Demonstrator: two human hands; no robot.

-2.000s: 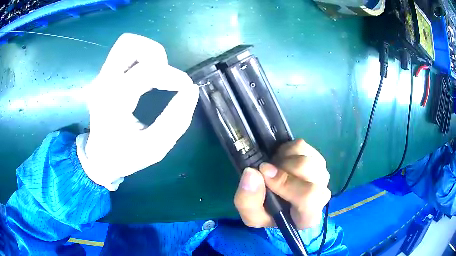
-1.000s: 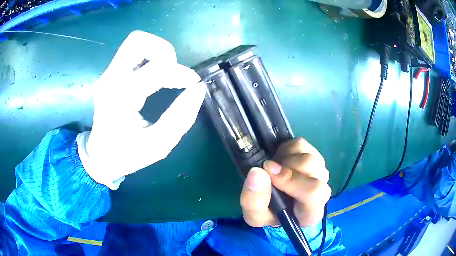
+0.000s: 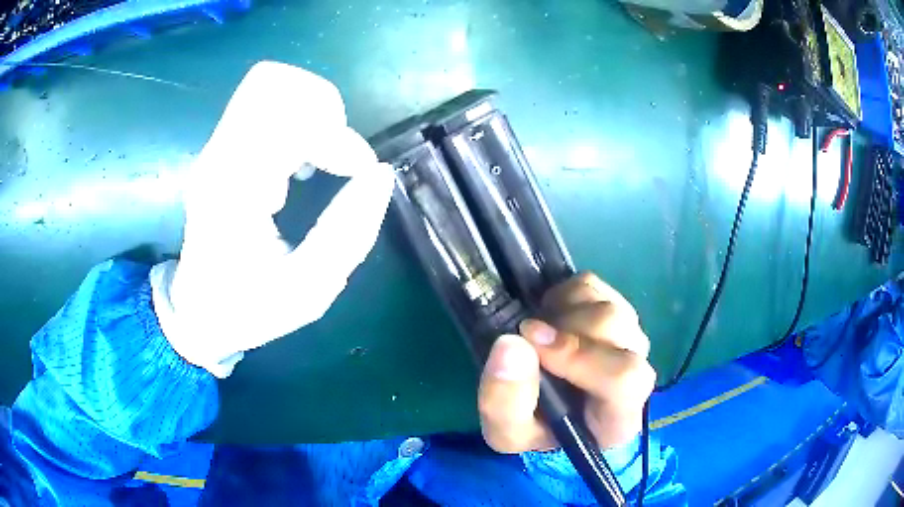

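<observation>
Two long black plastic housings (image 3: 508, 198) lie side by side on the green mat, slanting down to the right. My bare right hand (image 3: 570, 366) is closed on the black handle of the soldering iron (image 3: 578, 436). The iron's brass-coloured collar and barrel lie over the left housing, with the tip end near its upper end. My left hand (image 3: 282, 208), in a white glove, pinches thumb and finger together beside the left housing's upper end. Thin solder wire (image 3: 109, 71) trails at the upper left; its part at the fingertips is barely visible.
The dark iron stand (image 3: 793, 79) with a yellow pad and a red light is at the upper right, with black cords (image 3: 729, 267) running down from it. Red-handled pliers (image 3: 845, 168) lie below it. A blue bin edge (image 3: 119, 35) is at the upper left. Another blue sleeve (image 3: 862, 342) shows at right.
Compared with one second ago, my gloved hand and the upper ends of the housings have shifted slightly left. My right hand stays closed on the iron, nearly in place.
</observation>
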